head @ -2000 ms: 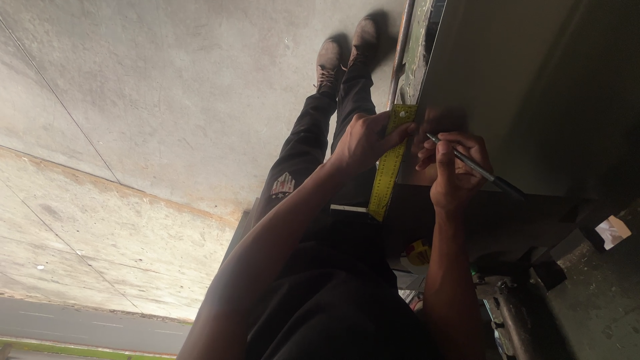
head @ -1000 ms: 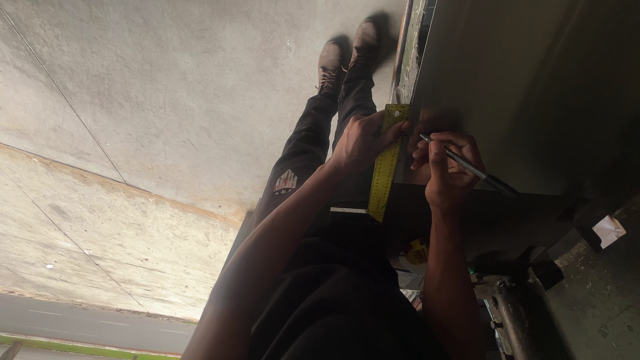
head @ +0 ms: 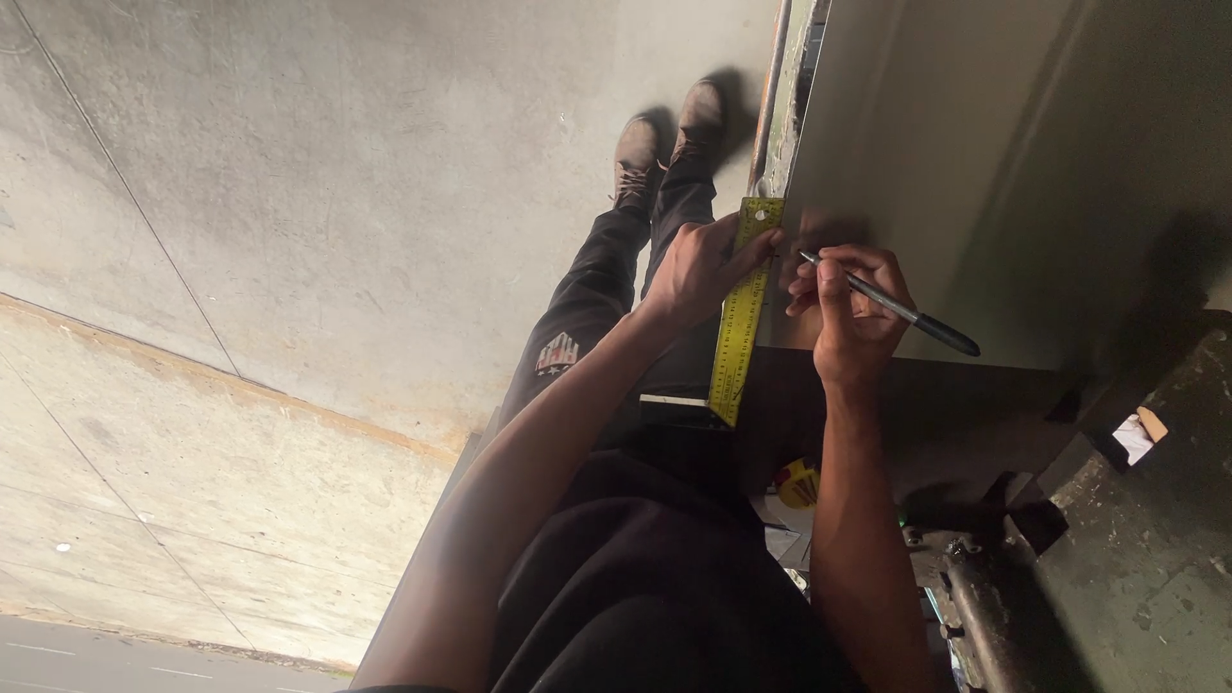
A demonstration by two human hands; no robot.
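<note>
My left hand (head: 707,262) grips the yellow blade of a try square (head: 739,337) near its holed end, with the thumb lying across it. The square's dark stock with a pale edge (head: 674,400) points left over my trousers. The blade lies along the near edge of a dark sheet metal panel (head: 924,192). Just right of the blade, my right hand (head: 857,308) holds a dark pen-like marking tool (head: 914,316) between thumb and fingers. Its tip is close above the panel; whether it touches cannot be told. Small dark marks show beside the blade.
A yellow and red tape measure (head: 797,483) lies below the panel, partly behind my right forearm. Metal parts with a round bar (head: 1006,616) are at the lower right, near a pale scrap (head: 1136,435). A rusty rod (head: 770,96) runs along the bench edge. Concrete floor spreads at left.
My right hand with the marking tool has shifted slightly left, nearer the blade, since the earliest frame. My left hand stays on the square.
</note>
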